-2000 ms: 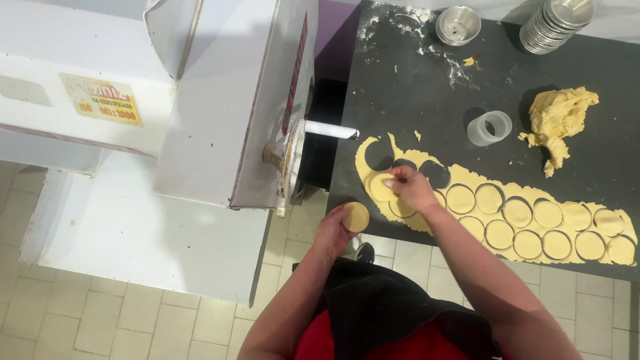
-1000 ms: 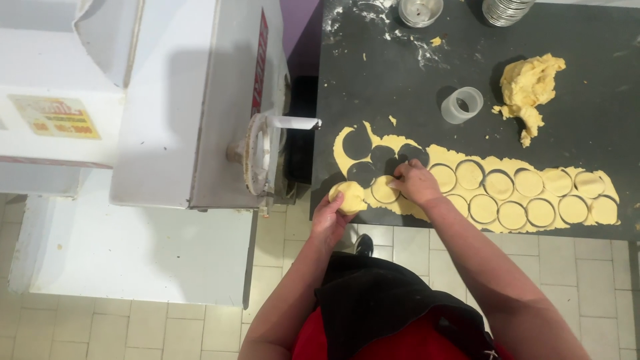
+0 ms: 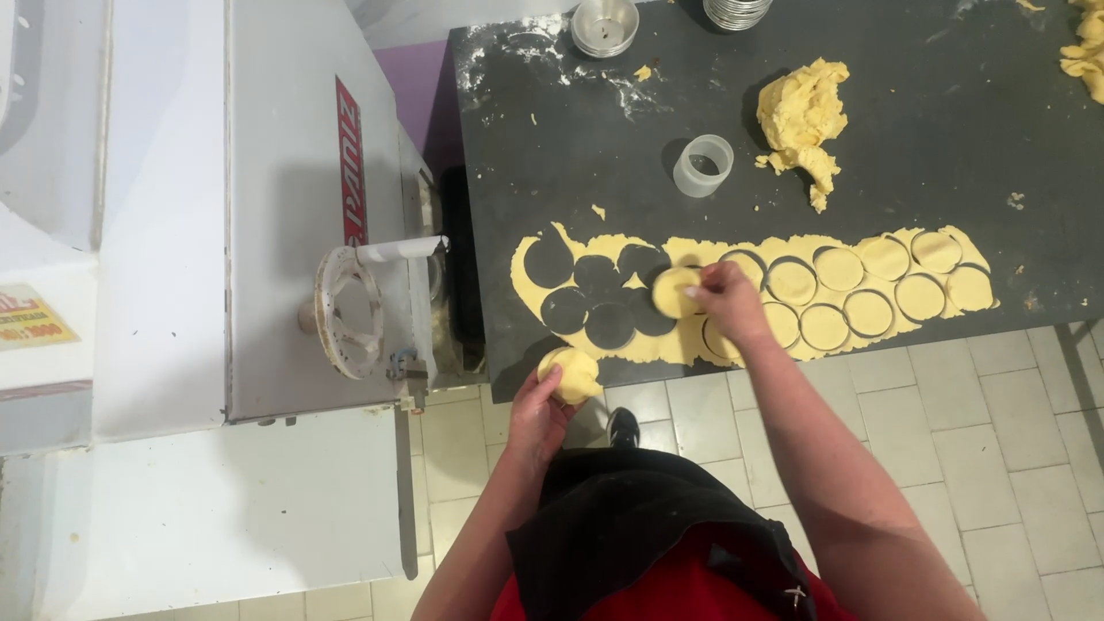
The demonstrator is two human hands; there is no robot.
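Note:
A rolled sheet of yellow dough lies along the near edge of the dark table, cut into rounds. Its left part has several round holes showing the tabletop; cut rounds still sit in the right part. My right hand pinches a dough round by its right edge, over the sheet. At the table's near edge, my left hand holds several dough rounds, overlapping, thumb on top. A translucent plastic ring cutter stands beyond the sheet, left of a rough lump of dough.
Small metal tins and a stack of tins stand at the far side of the dark table. Flour and dough scraps dust the surface. More dough lies far right. A white machine with a handwheel stands left.
More holes show in the sheet's left part, and my left hand holds more rounds than the single one seen at first. My right hand has moved rightward along the sheet. The view has shifted.

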